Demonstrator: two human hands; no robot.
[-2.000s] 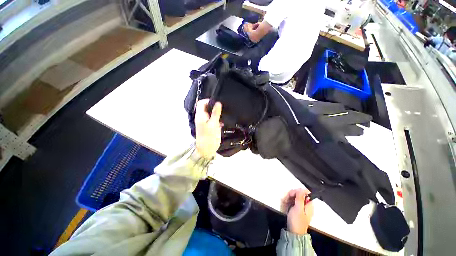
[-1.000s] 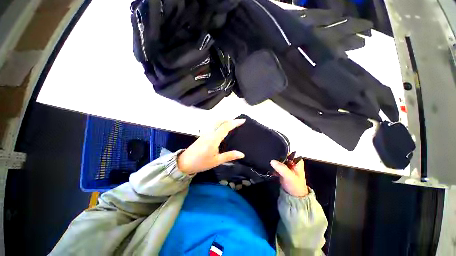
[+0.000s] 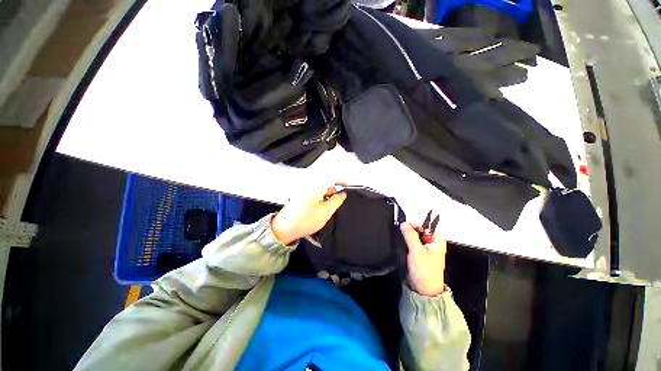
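Observation:
A black pouch (image 3: 362, 233) with a pale zip line along its upper rim is held at the table's near edge, above the lap. My left hand (image 3: 308, 216) grips its upper left corner. My right hand (image 3: 425, 261) pinches its upper right side near a short pale zip end. Thread snips (image 3: 430, 227) with dark pointed blades and a red part also sit in my right hand, blades pointing up. The fingers partly hide the snips' handles.
A heap of black sewn pieces (image 3: 268, 101) lies on the white table (image 3: 130, 116). Beside it are a rounded black pouch (image 3: 378, 123) and long black panels (image 3: 471, 138). Another black pouch (image 3: 570, 222) lies at the right corner. A blue crate (image 3: 170, 228) stands lower left.
My left hand has come back from the heap to the near edge, where a pouch is now held. Since one second ago, the pouch has turned, with its zip rim upward, and my left hand has closed on its corner.

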